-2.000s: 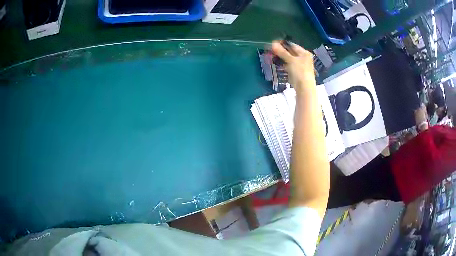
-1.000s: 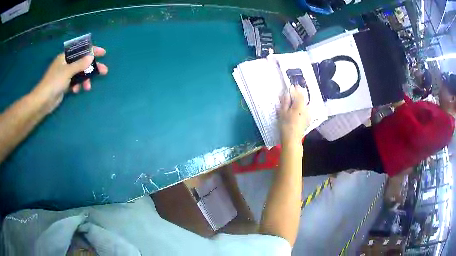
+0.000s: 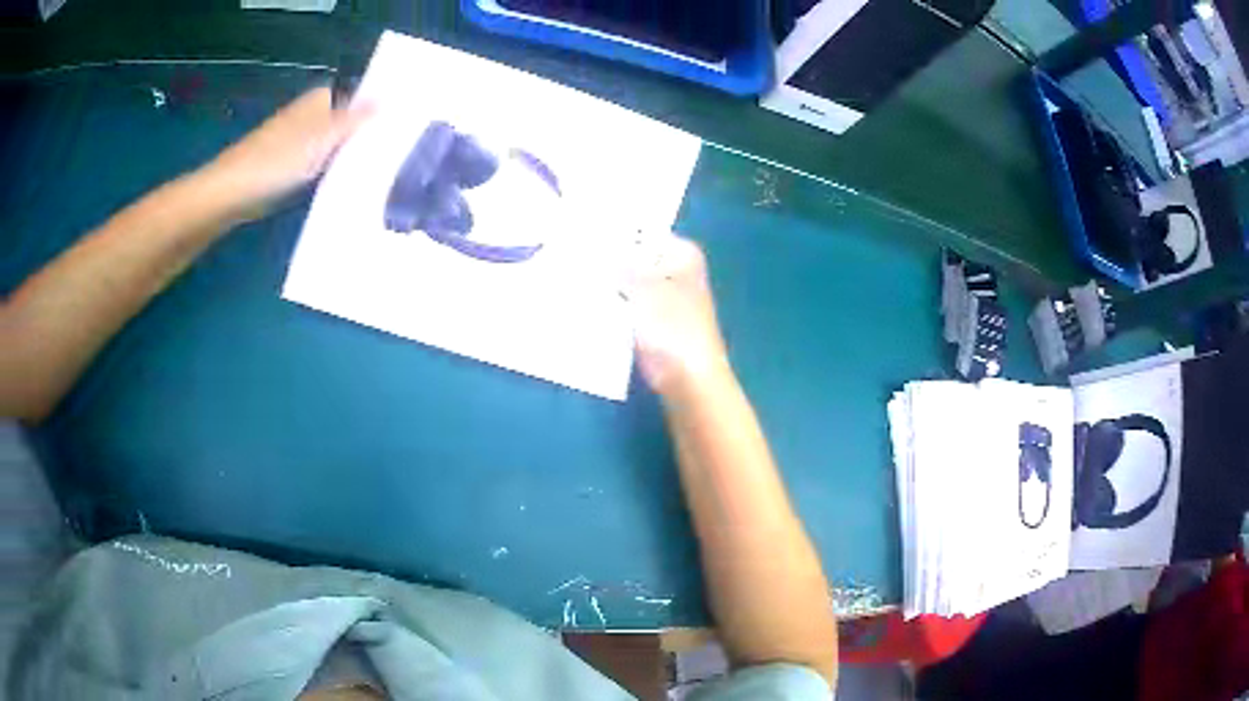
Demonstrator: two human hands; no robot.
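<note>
A large flat white booklet or sheet point(image 3: 562, 288) with a printed headphone picture is held tilted above the green bench. My left hand point(image 3: 295, 144) grips its upper left edge; a small dark bit shows by the fingertips, perhaps the black card. My right hand point(image 3: 671, 308) grips its right edge. A fanned pile of similar white booklets point(image 3: 966, 479) lies at the right. Two small piles of black cards, one nearer point(image 3: 975, 322) and one further right point(image 3: 1073, 326), lie beyond it.
A blue tray point(image 3: 630, 48) and a black-sided box with white edge point(image 3: 877, 62) stand at the back. Another blue tray point(image 3: 1089, 206) is at the far right. A white-faced headphone box point(image 3: 1130, 473) lies beside the booklets, with a red garment point(image 3: 1205, 644) below it.
My right hand has moved left from the booklet pile and now holds a white piece. My left hand, earlier holding a black card, now grips that piece too. The view has turned.
</note>
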